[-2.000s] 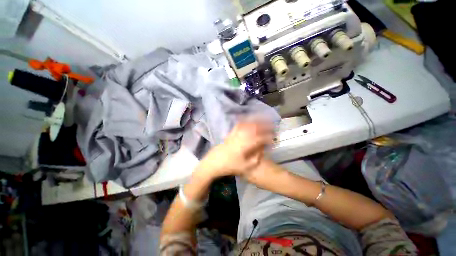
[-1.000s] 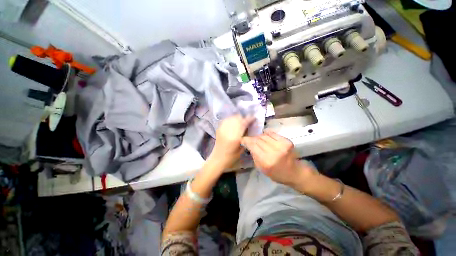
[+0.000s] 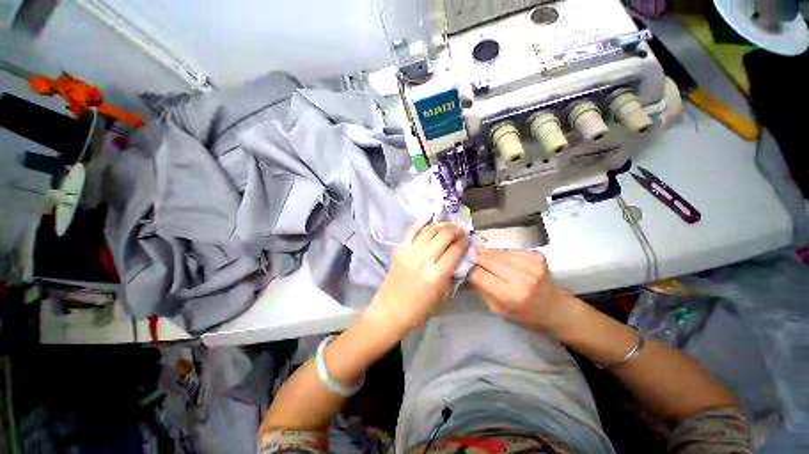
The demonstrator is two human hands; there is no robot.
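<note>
Grey garment cloth (image 3: 266,195) lies crumpled on the table left of the overlock machine (image 3: 541,97), and one part runs up to the lit needle area (image 3: 451,177). My left hand (image 3: 428,266) lies on the cloth just in front of the needle area, its fingers bent over the edge. My right hand (image 3: 519,282) is beside it, to the right, with fingertips pinching the cloth edge. The fingertips of both hands are close together. The cloth between them is partly hidden by the fingers.
Dark-handled thread snips (image 3: 667,195) lie right of the machine, with a pale cord (image 3: 640,235) near them. A yellow-handled tool (image 3: 723,113) is behind. A black thread cone (image 3: 44,124) and orange cloth tie (image 3: 75,93) are at far left. A plastic bag (image 3: 736,328) is below the table.
The view has shifted a little. My hands, crossed and blurred two seconds ago, are now side by side at the cloth edge. My left fingers now lie bent over the cloth nearer the needle.
</note>
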